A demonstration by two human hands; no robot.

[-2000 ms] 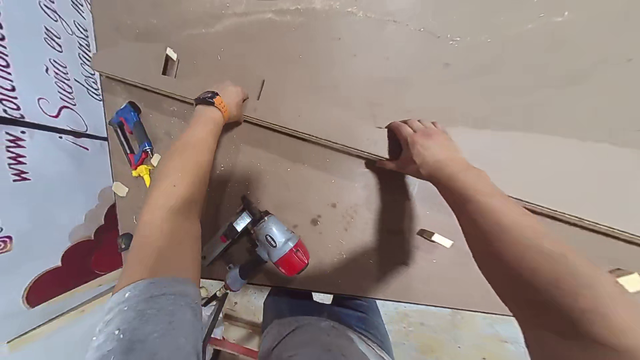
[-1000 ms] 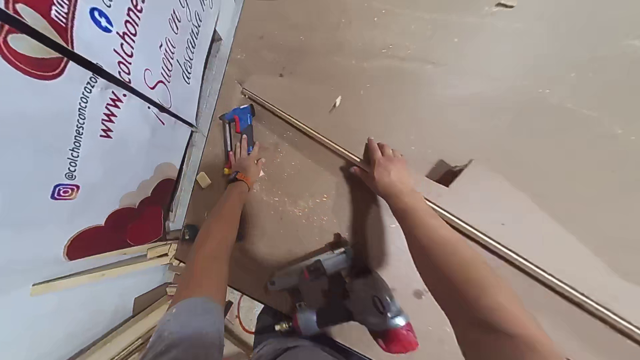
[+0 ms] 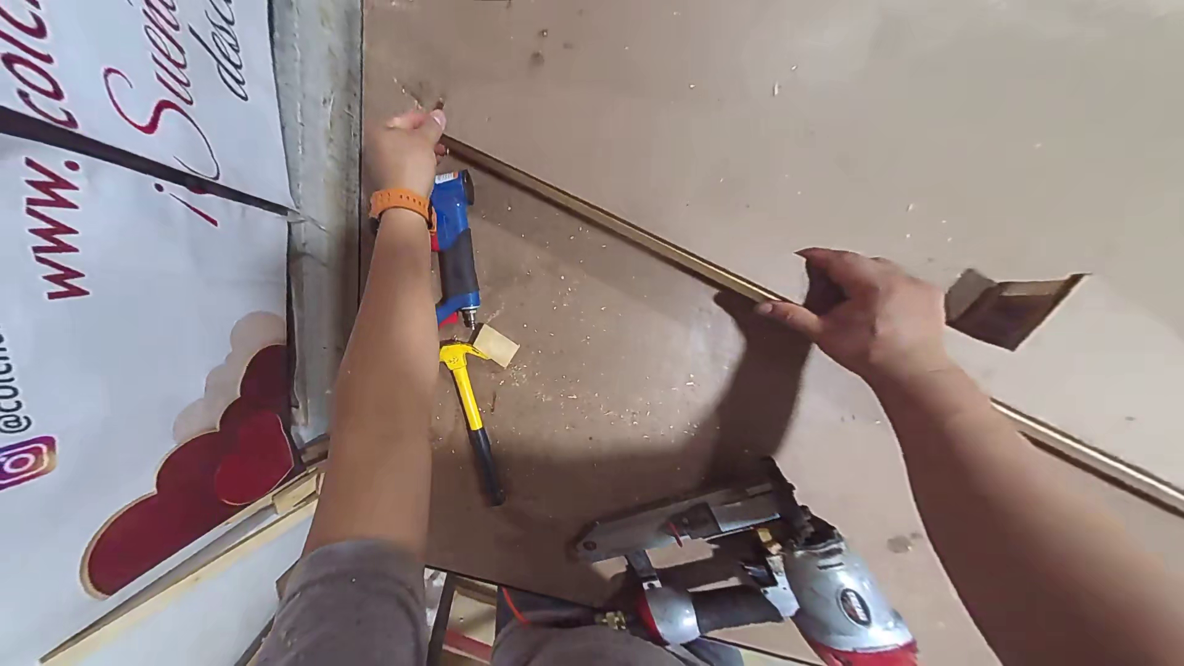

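A large thin brown board lies over another brown sheet, its edge running diagonally across the view. My left hand pinches the board's far-left corner, with an orange-banded watch on the wrist. Gripping the same edge farther right is my right hand, thumb on the near side and the other fingers over the top. Just below my left hand lies a blue pneumatic stapler, partly behind the wrist. A yellow and black claw hammer rests below it, beside a small wood block.
A grey and red pneumatic nailer lies at the near edge, close to my body. A rectangular cutout opens in the board beside my right hand. At the left are a printed banner and wood strips. Sawdust dots the lower sheet.
My left hand has gone from the blue stapler to the board's corner. My right hand remains on the board's edge. The view has shifted closer to the left end.
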